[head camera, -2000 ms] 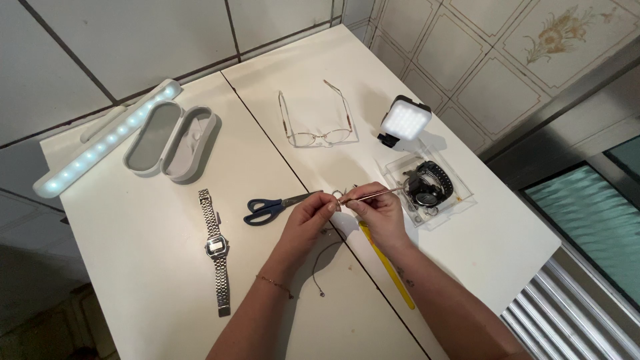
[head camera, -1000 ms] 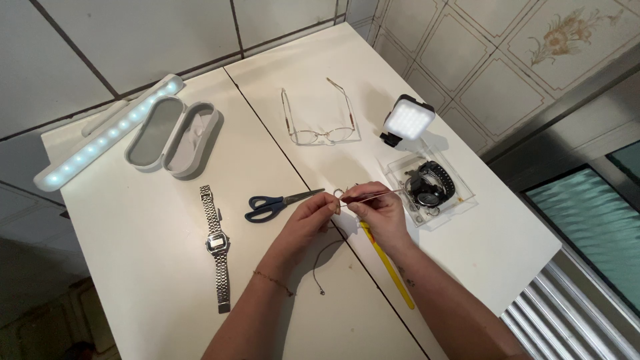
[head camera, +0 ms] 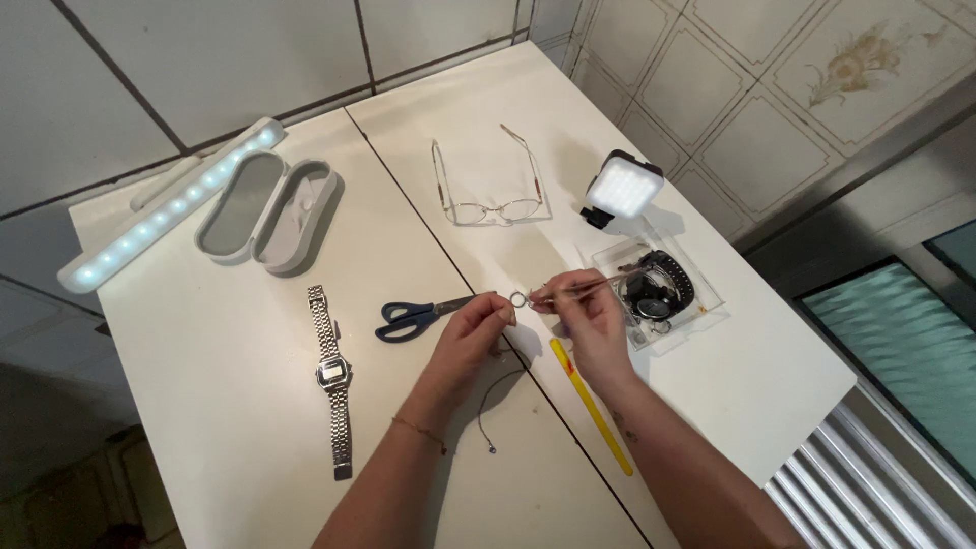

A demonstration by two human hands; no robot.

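My left hand (head camera: 474, 335) pinches a thin dark cord, whose loose end (head camera: 488, 427) curves down over the table to a small bead. Beside its fingertips is a small metal ring (head camera: 519, 300); whether the left fingers touch it is unclear. My right hand (head camera: 587, 316) is closed on metal tweezers (head camera: 591, 288), whose arms stretch right over the clear box. Blue-handled scissors (head camera: 415, 316) lie left of my left hand, their blade tips close behind it. A yellow stick-like tool (head camera: 591, 408) lies below my right hand.
On the white table (head camera: 252, 427) are a steel-band digital watch (head camera: 333, 374), an open glasses case (head camera: 293, 217), eyeglasses (head camera: 492, 210), an LED bar lamp (head camera: 171, 210) and a lit square LED lamp (head camera: 625, 185). A clear box (head camera: 709, 293) holds a black watch (head camera: 656, 290). Tiled walls stand behind.
My right hand has drawn slightly away from my left, and the small ring shows between them. The tweezers sit at a different angle. The other things on the table have stayed put.
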